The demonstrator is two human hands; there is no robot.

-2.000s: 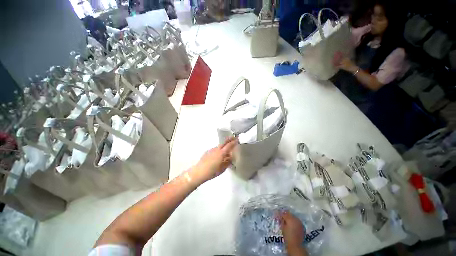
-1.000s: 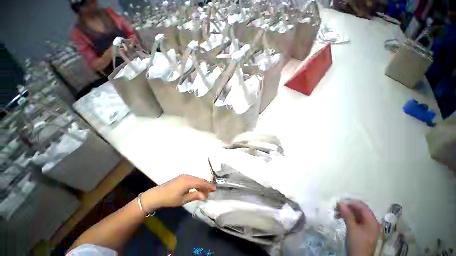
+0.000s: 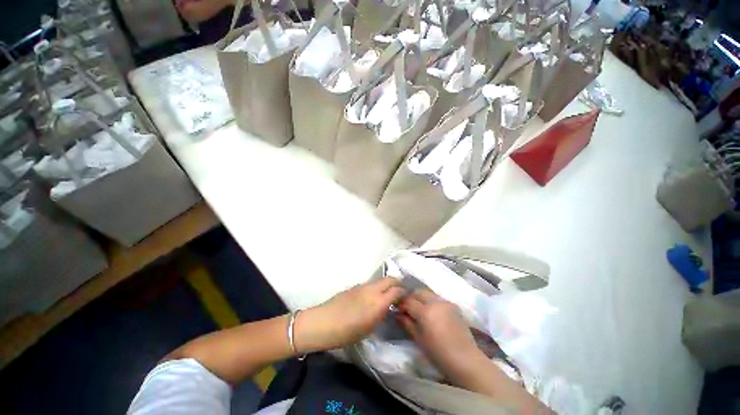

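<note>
A taupe tote handbag [image 3: 430, 395] lies on its side at the table's near edge, its opening towards me, with white tissue [image 3: 442, 278] inside. One arched handle [image 3: 507, 266] lies towards the table. My left hand [image 3: 357, 314] is at the bag's opening, fingertips pinched together at the rim. My right hand [image 3: 445, 331] reaches across the opening, its fingertips meeting the left ones. A tiny shiny piece shows between the fingertips; what each hand holds is too small to tell.
Rows of stuffed tote bags [image 3: 414, 194] stand beyond. A red folded sign [image 3: 556, 147], a blue object [image 3: 688, 266] and more bags are at right. Flat clear plastic bags [image 3: 193, 101] lie on the left corner. Bags [image 3: 122, 203] stand on a wooden board [image 3: 154, 258] at left.
The handbag went from upright to lying on its side near me. My right hand moved from the clear polybag to the bag's opening, beside my left hand. The view swung left.
</note>
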